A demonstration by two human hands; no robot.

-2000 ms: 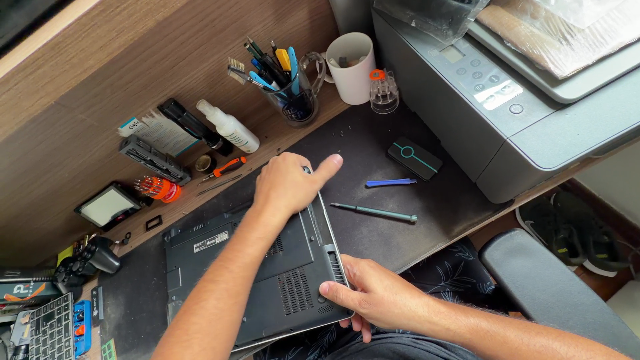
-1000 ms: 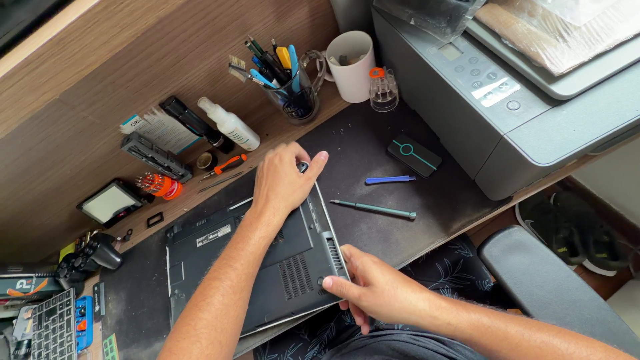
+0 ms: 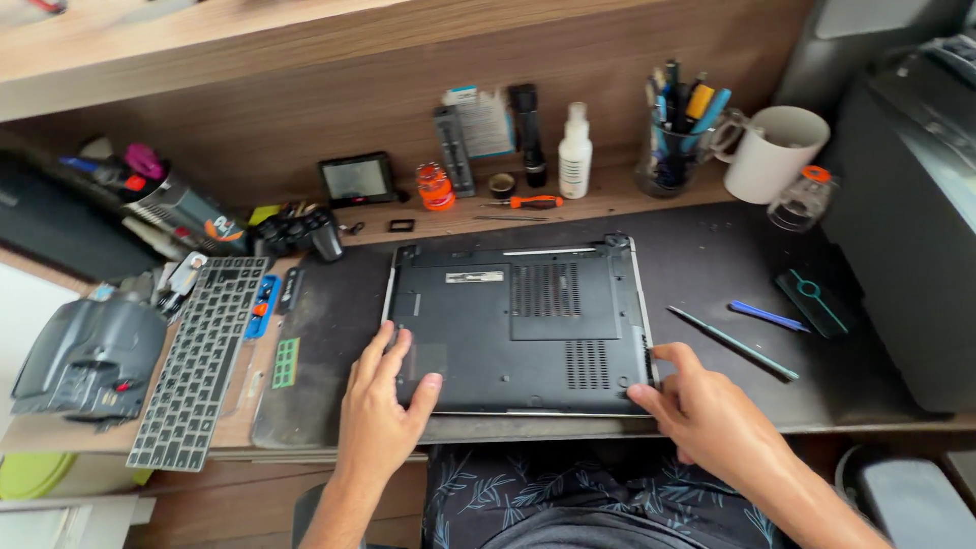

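A black laptop (image 3: 465, 328) lies underside up on the dark desk mat, its vents and a cover panel facing me. My left hand (image 3: 389, 396) rests on its left edge and front left corner, fingers spread, the thumb on the underside. At the front right corner, my right hand (image 3: 679, 396) pinches the laptop's edge between thumb and index finger. Right of the laptop lie a thin teal screwdriver (image 3: 733, 343), a blue plastic pry tool (image 3: 768, 316) and a black case with a teal line (image 3: 813, 302). Neither hand touches them.
A loose laptop keyboard (image 3: 200, 362) and a green memory module (image 3: 285, 363) lie at the left. Along the back stand a flashlight (image 3: 529, 137), a white spray bottle (image 3: 575, 156), a glass mug of pens (image 3: 667, 160) and a white mug (image 3: 774, 156). A printer (image 3: 900, 229) borders the right side.
My left hand has moved from the laptop's hinge-side corner to its left edge. The laptop now lies squarer to the desk's front edge. The view has swung left.
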